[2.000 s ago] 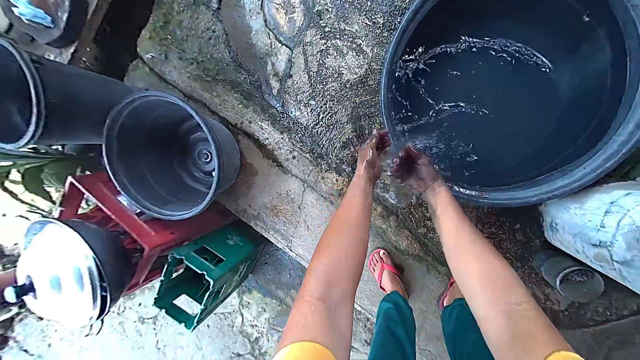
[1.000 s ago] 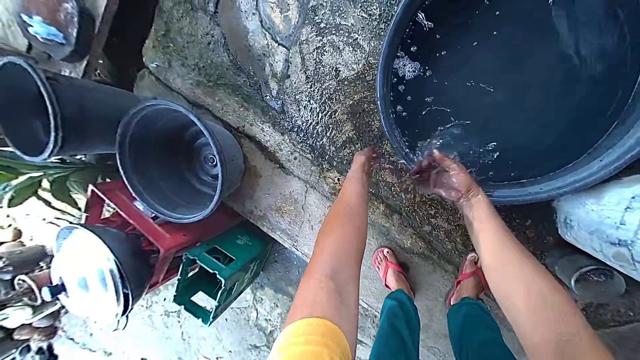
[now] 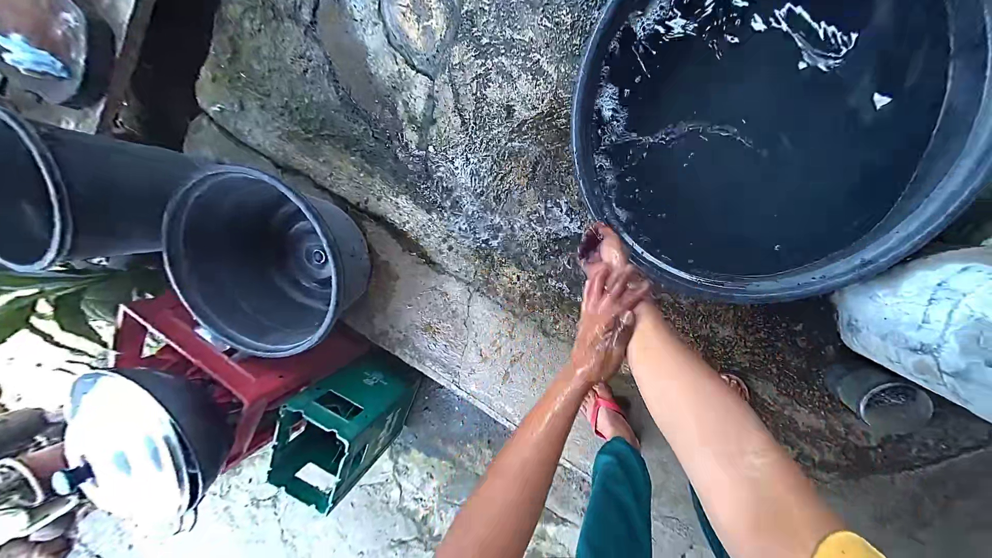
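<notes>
Wet and shiny, my left hand (image 3: pixel 608 314) lies over the wrist of my right arm, its fingers spread across the skin. My right hand (image 3: pixel 603 246) is at the near left rim of a large black plastic tub (image 3: pixel 775 298), partly hidden behind the left one; its fingers look curled, and whether anything is in it I cannot tell. Dark water (image 3: pixel 783 170) fills much of the tub, with ripples and bits of foam along its left side. Below my hands, one foot in a red flip-flop (image 3: pixel 604 411) stands on the concrete.
Left of me, an empty black bucket (image 3: pixel 256 263) lies tilted on a red plastic stool (image 3: pixel 256 380), beside another black container (image 3: pixel 116 186). A green plastic crate (image 3: pixel 341 434) and a lidded pot (image 3: pixel 136 449) stand lower down. Right are a pale rock (image 3: pixel 922 329) and a grey cylindrical container (image 3: pixel 895 403).
My hands were apart one second ago, the right over the tub's edge; now the left is on the right wrist. Ripples on the water have shifted.
</notes>
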